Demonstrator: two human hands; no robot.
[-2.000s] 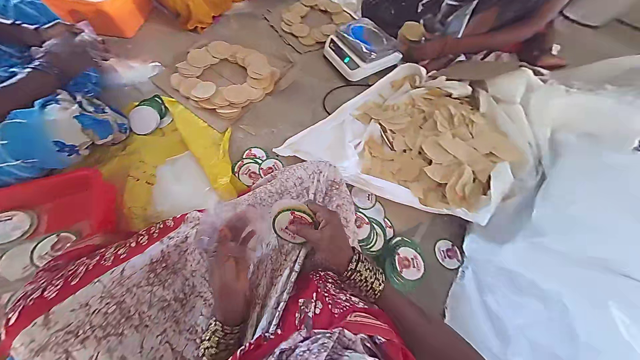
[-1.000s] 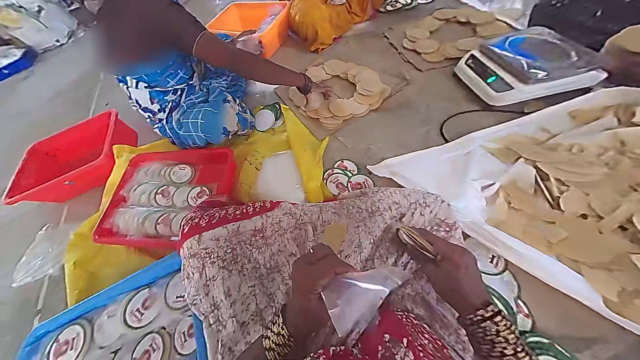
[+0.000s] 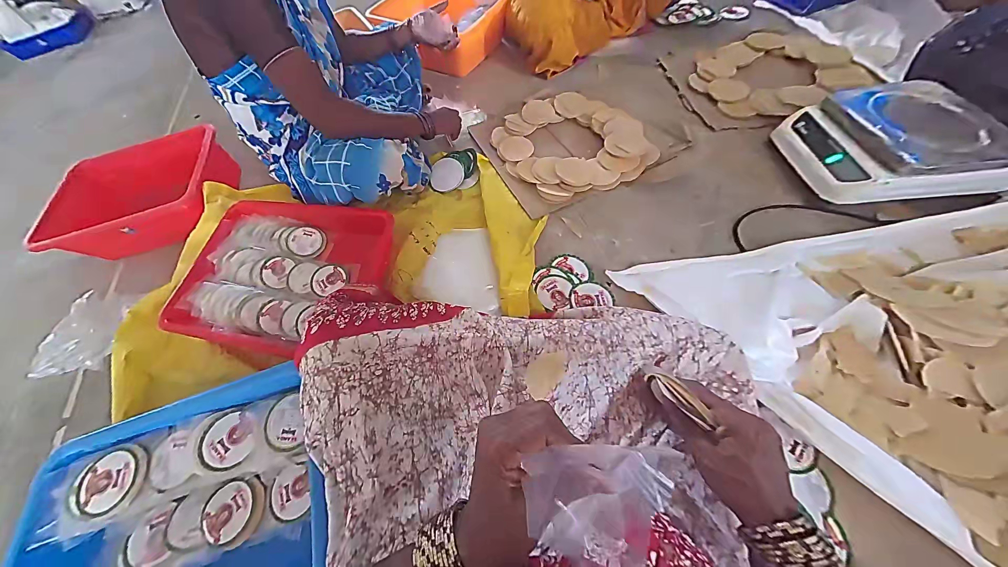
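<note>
My left hand grips a clear plastic bag above my cloth-covered lap. My right hand, to its right, holds a small stack of thin round discs edge-on, with a green-rimmed one on its near side. One loose tan disc lies on the patterned cloth just beyond my left hand. Round printed labels with green rims lie on the floor past my lap, and more lie partly hidden behind my right wrist.
At left stand a blue tray and a red tray of bagged discs, and an empty red tub. Tan discs fill a white sheet at right. A digital scale, a disc ring and a seated person are beyond.
The seated person's arm has drawn back from the ring of discs. Two seconds ago my right hand held a labelled disc face up; now the stack is edge-on. The view has swung left.
</note>
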